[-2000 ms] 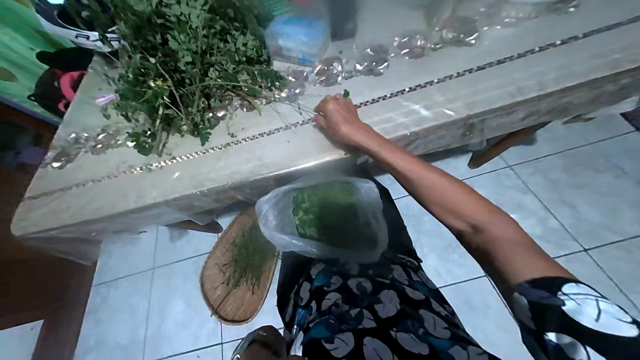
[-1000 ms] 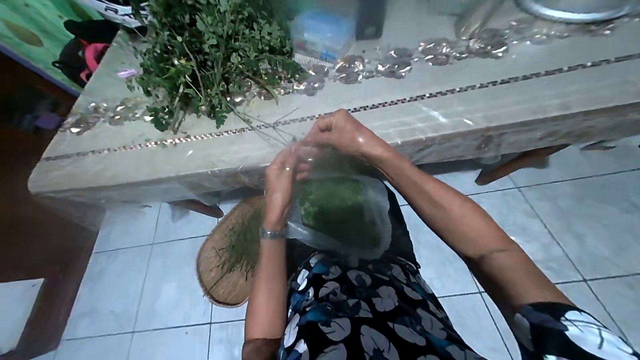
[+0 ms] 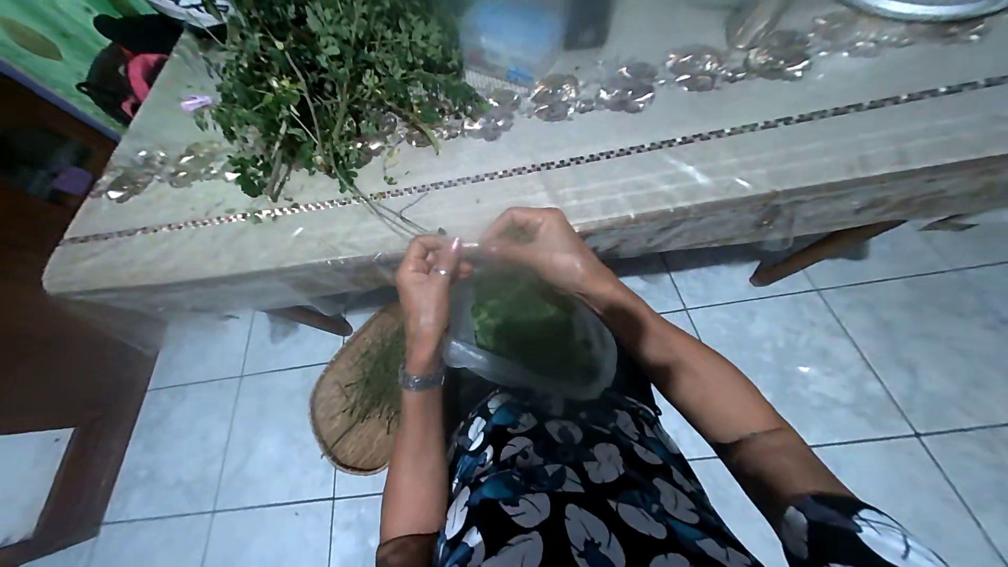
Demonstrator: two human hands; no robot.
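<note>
Thin green stems point(image 3: 394, 216) run from a heap of leafy sprigs point(image 3: 315, 94) on the table to my left hand point(image 3: 429, 276), whose fingers pinch a stem end. Beside it, my right hand point(image 3: 543, 248) has its fingers curled around small green bits; blur hides the exact grip. Both hands are over the table's front edge. Below them, a translucent plastic bag point(image 3: 531, 376) lies in my lap, holding a mass of loose green leaves point(image 3: 535, 323). On the floor to the left, a woven oval tray point(image 3: 339, 429) carries thin stripped stems point(image 3: 374, 386), partly hidden by my left forearm.
The table point(image 3: 669, 185) has a clear plastic cover with a decorative strip. A blue-and-clear container point(image 3: 512, 39) stands behind the sprigs, and a metal rim point(image 3: 929, 8) shows at the upper right. Wooden table legs point(image 3: 823, 252) stand below. A dark and pink item point(image 3: 130, 75) is at the upper left.
My left hand, out of view on the table side two seconds ago, has come up beside my right hand. My right hand has moved back from the tabletop toward the bag.
</note>
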